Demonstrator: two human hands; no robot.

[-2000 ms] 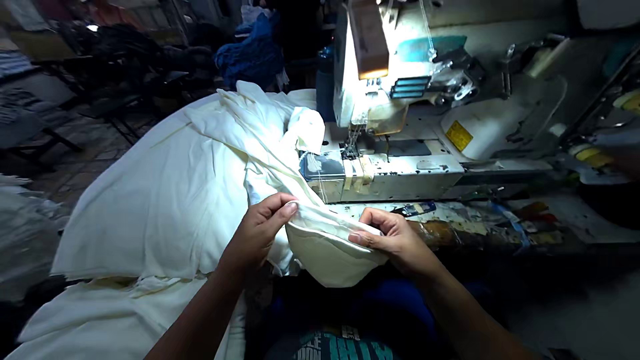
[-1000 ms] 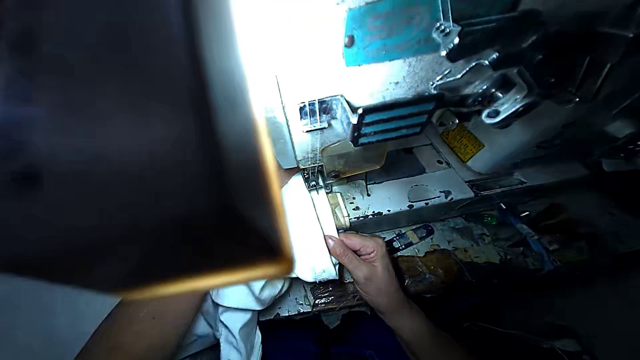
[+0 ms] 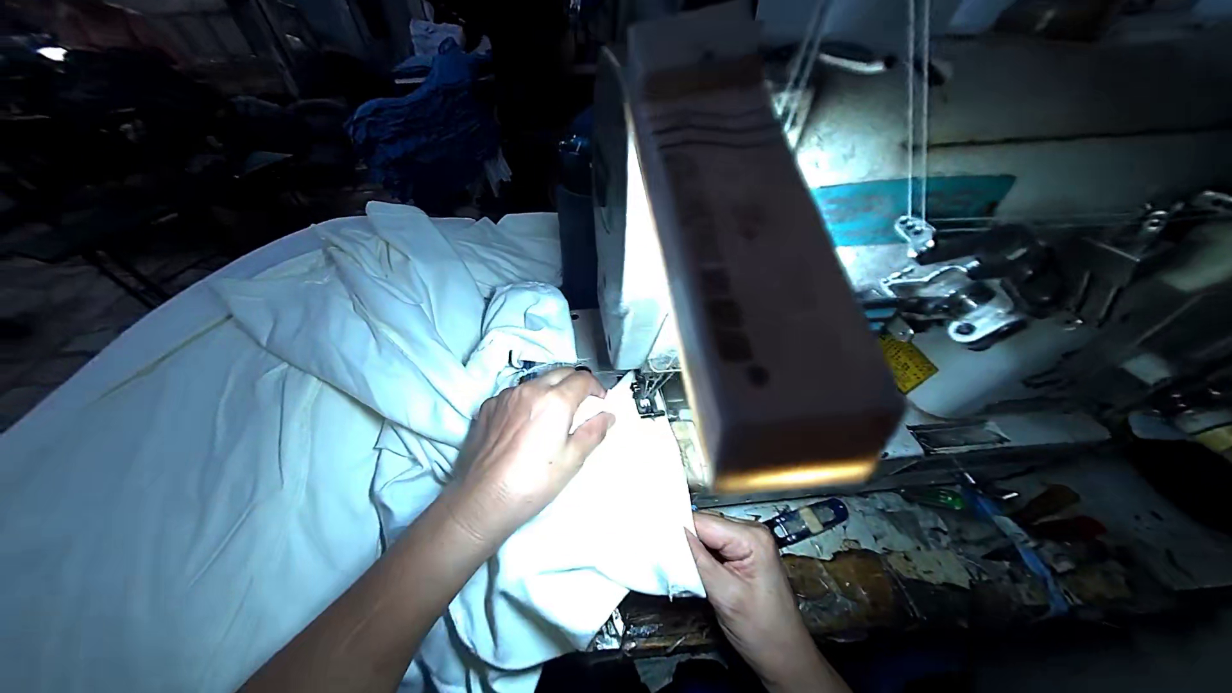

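White fabric (image 3: 616,510) lies under the presser foot (image 3: 648,399) of an industrial sewing machine (image 3: 1020,318), brightly lit near the needles. My left hand (image 3: 539,433) pinches the cloth between thumb and fingers, just left of the presser foot. Lower down, my right hand (image 3: 751,577) grips the right edge of the same cloth between thumb and fingers. More white cloth (image 3: 289,433) spreads in folds over the left side. A lamp housing (image 3: 760,260) hangs in front of the machine head and hides part of it.
Thread snips (image 3: 807,523) lie on the worn table edge right of my right hand. Beyond them are a blue strip (image 3: 1025,553) and small tools. A pile of blue cloth (image 3: 423,125) stands in the dark background. Threads run down to the machine.
The cloth was held between both hands before the machine two seconds ago; now it lies at the presser foot. My left hand, mostly hidden one second ago, shows beside the foot. The view has shifted greatly.
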